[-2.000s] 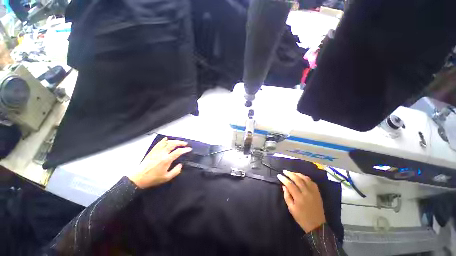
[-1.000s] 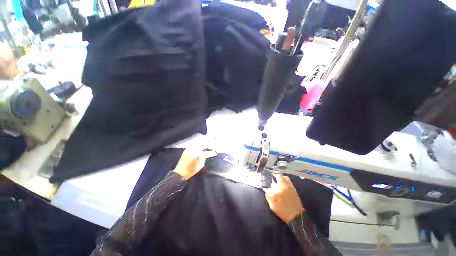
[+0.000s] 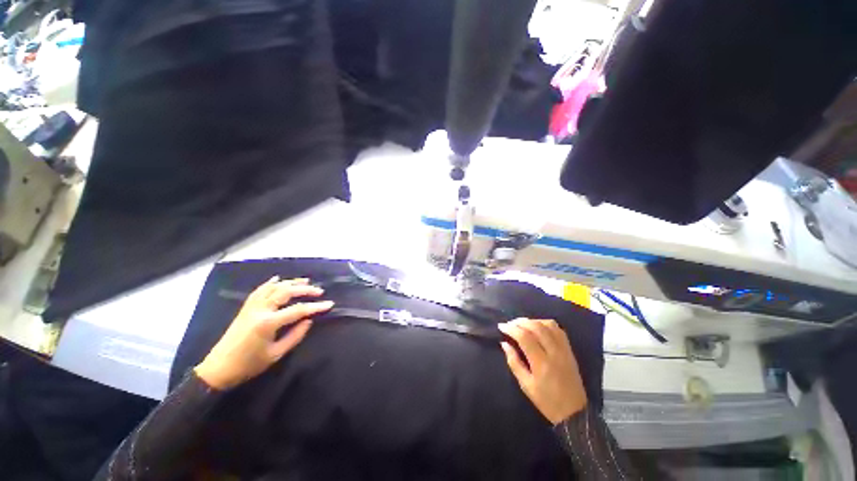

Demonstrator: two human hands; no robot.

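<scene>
The black garment panel (image 3: 404,404) lies spread over the bed under both hands. A narrow shiny buckled strap (image 3: 451,326) runs across it, with its silver buckle (image 3: 396,318) between the hands. A second strap (image 3: 371,274) with a small buckle lies behind it, close to the presser foot (image 3: 460,258), which is in glare. My left hand (image 3: 268,329) rests on the panel with its fingertips at the front strap's left part. My right hand (image 3: 545,362) has its fingertips at that strap's right end. Whether either pinches the strap is unclear.
The white machine head (image 3: 583,263) crosses the right side, with a dark control panel (image 3: 752,299). Black cloth (image 3: 207,131) hangs at upper left and upper right. A dark tube holder (image 3: 484,85) stands above the needle. An orange-yellow lump (image 3: 576,294) and snips (image 3: 631,312) lie on the bed.
The panel has shifted left and spread out. My left hand has moved left, away from the needle, and my right hand slightly right. Two straps now show clearly. The view has also shifted.
</scene>
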